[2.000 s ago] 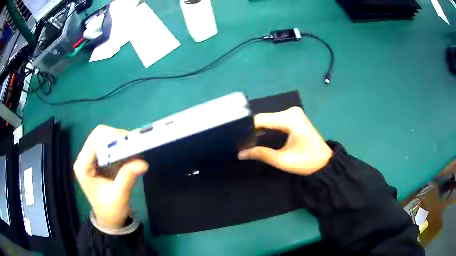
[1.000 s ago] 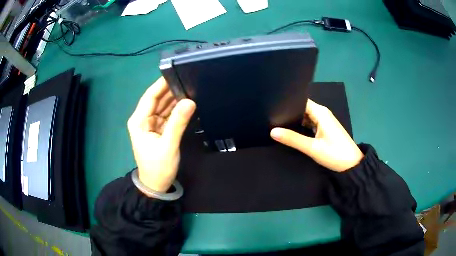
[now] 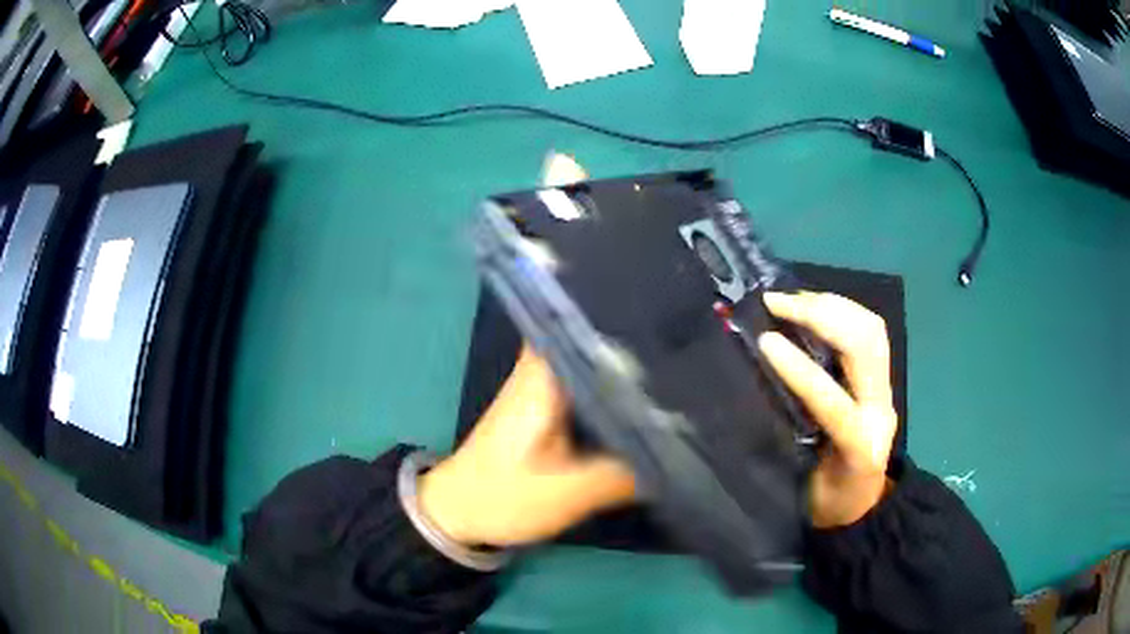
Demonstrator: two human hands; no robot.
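A closed mini laptop (image 3: 644, 297) is held tilted above a black foam pad (image 3: 867, 310), with its black underside, a round vent and pale labels in view. The laptop is blurred. My left hand (image 3: 527, 464) grips its near left edge from below; part of the fingers is hidden behind it, and a fingertip shows at the far edge. My right hand (image 3: 849, 396) holds the right side, with fingers on the underside. My left wrist wears a pale band.
Closed laptops (image 3: 139, 359) lie on stacked black pads at the left. More black pads (image 3: 1041, 118) are at the far right. A black cable with an inline module (image 3: 902, 138) crosses the bench behind. White papers (image 3: 582, 43) and a white-blue pen (image 3: 886, 32) lie at the far side.
The laptop has been turned and tilted, so its underside with vent and labels now shows. My left hand moved lower, below its edge; my right fingers moved onto the underside. The view has shifted.
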